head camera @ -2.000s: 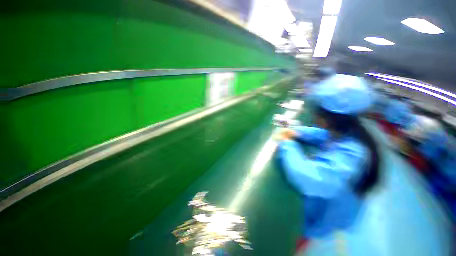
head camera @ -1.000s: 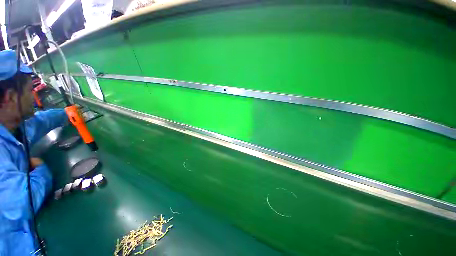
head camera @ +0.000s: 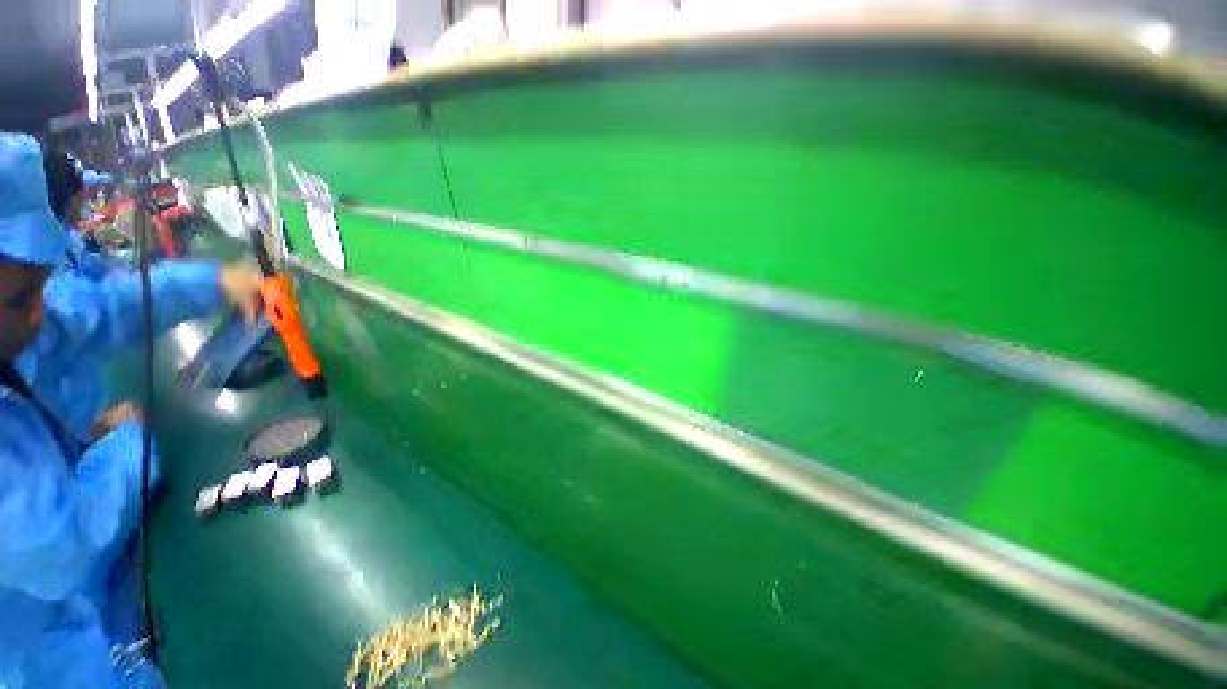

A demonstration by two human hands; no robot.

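Neither my left hand nor my right hand is in the picture. Nearest in front of me, a loose, tangled pile of thin yellowish strips [head camera: 428, 642] lies on the dark-green bench [head camera: 538, 633] at the bottom of the view. Beyond it, several small white and dark blocks [head camera: 285, 483] stand in a short row beside a dark round dish [head camera: 287, 439]. An orange electric screwdriver [head camera: 291, 327] hangs on a dark cord above the bench, near the dish. The view is somewhat blurred.
A person in a blue smock and cap [head camera: 61, 471] is at the left; a hand [head camera: 242, 288] reaches to the screwdriver's upper end. A dark cord [head camera: 145, 404] hangs in front. A bright-green panel with a metal rail [head camera: 754, 299] runs along the right, with posted sheets [head camera: 319, 218].
The view first swung from a neighbour on the right to the one on the left. Over the last second the scene has shifted slightly right, and a hand now shows at the orange screwdriver.
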